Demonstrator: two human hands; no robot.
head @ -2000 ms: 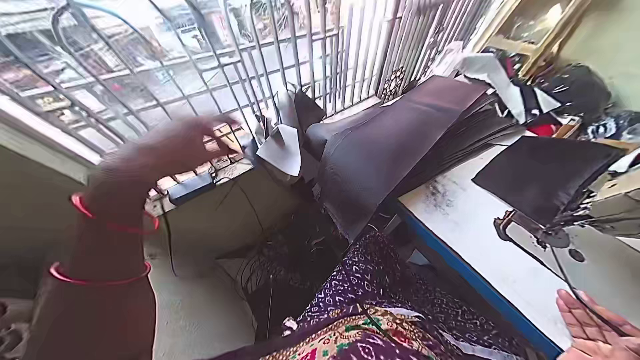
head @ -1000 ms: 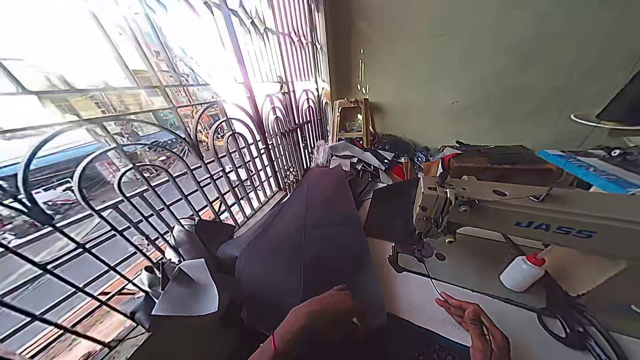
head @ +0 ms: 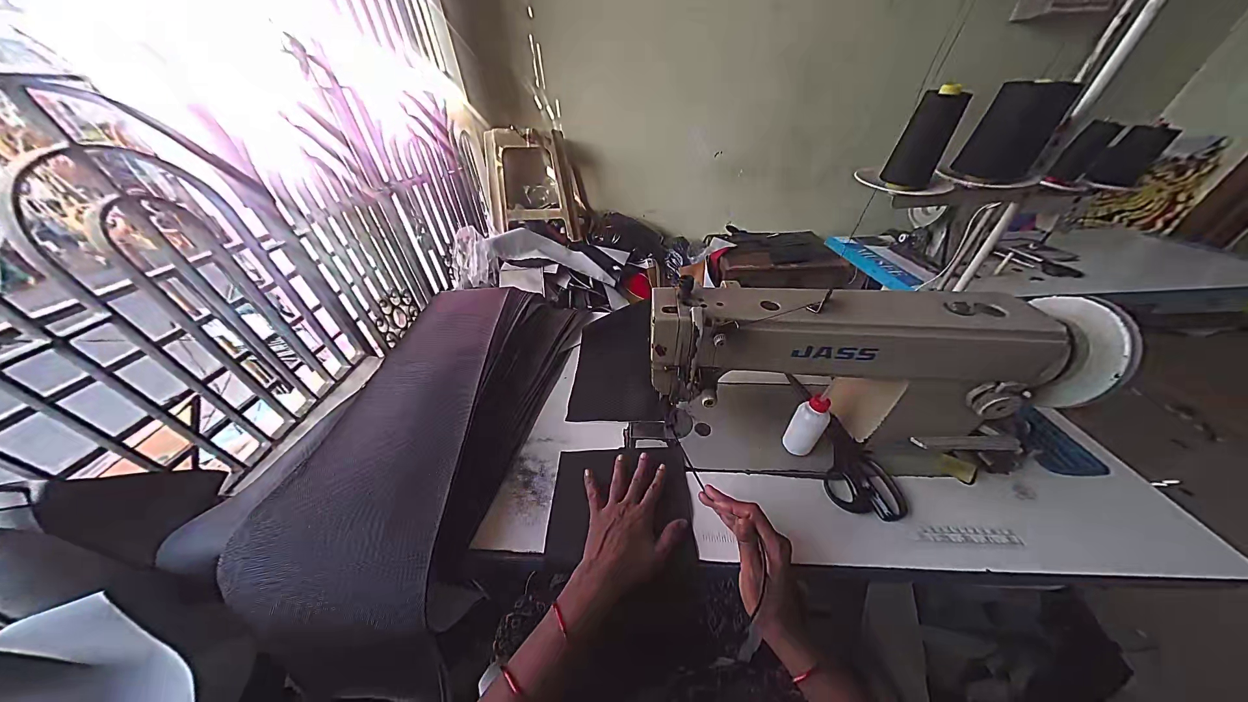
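My left hand (head: 627, 526) lies flat, fingers spread, on a dark sheet piece (head: 573, 497) at the front of the sewing machine table. My right hand (head: 756, 546) is just right of that piece, with a thin dark strip (head: 690, 466) between its fingers that runs up to the needle area. The JASS sewing machine (head: 877, 336) has its presser foot above the far end of the piece. Behind the foot lies another dark piece (head: 614, 370). Black-handled scissors (head: 866, 486) and a white bottle with a red cap (head: 806, 427) rest on the machine bed's right side.
A thick stack of dark sheets (head: 370, 468) drapes over the table's left side beside the window grille (head: 244, 253). Scraps (head: 556, 258) are heaped behind. Black thread cones (head: 1014, 127) stand on a rack at the back right. A white sheet (head: 97, 653) is at lower left.
My left hand has moved from near the window grille, past the dark stack, onto the piece in front of the needle. My right hand stays with the thin strip. The view has swung right toward the machine.
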